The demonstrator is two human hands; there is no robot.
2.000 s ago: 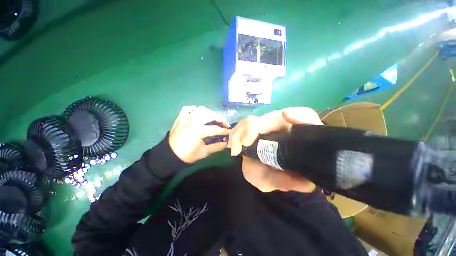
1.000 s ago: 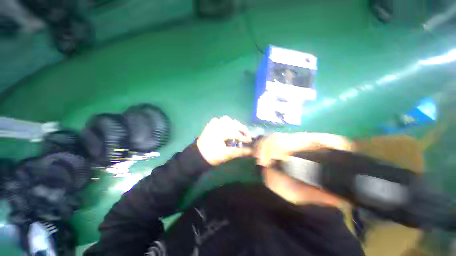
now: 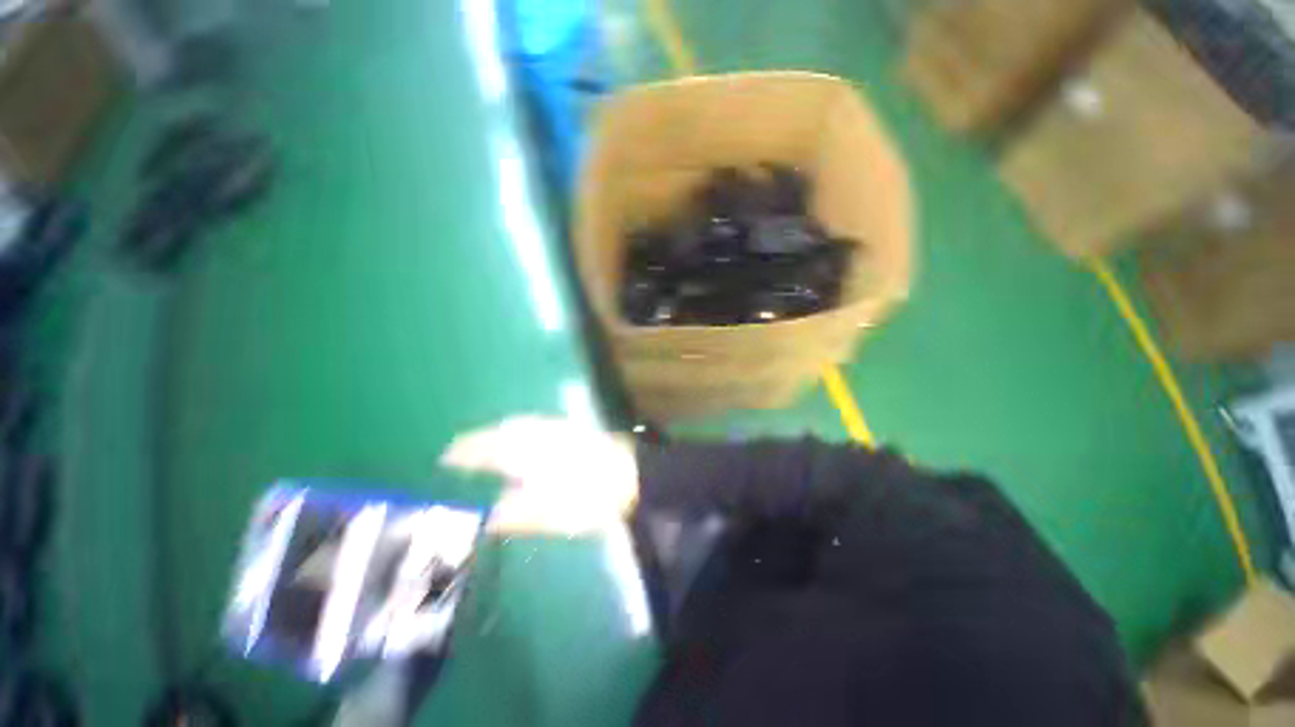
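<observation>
My right hand (image 3: 557,476) is blurred and overexposed at the bench's near edge, left of centre, with its black sleeve running off to the right. Its fingers point left, towards the blue-and-white screw feeder (image 3: 348,582). I cannot tell if it holds anything. A blurred dark shape lies below the hand, beside the feeder, and I cannot make it out. My left hand is not in view. An open brown parts carton (image 3: 739,362) with black plastic parts (image 3: 739,256) stands beyond the bench edge.
Green bench (image 3: 341,327) on the left has a dark blurred heap (image 3: 192,185). A blue object (image 3: 554,50) stands by the carton at the top. Closed brown cartons (image 3: 1115,142) are at upper right, and a small one (image 3: 1250,639) is at lower right. Yellow lines cross the green floor.
The view has swung right, so the feeder is now at lower left and the carton near the centre. My left hand and the screwdriver no longer show clearly.
</observation>
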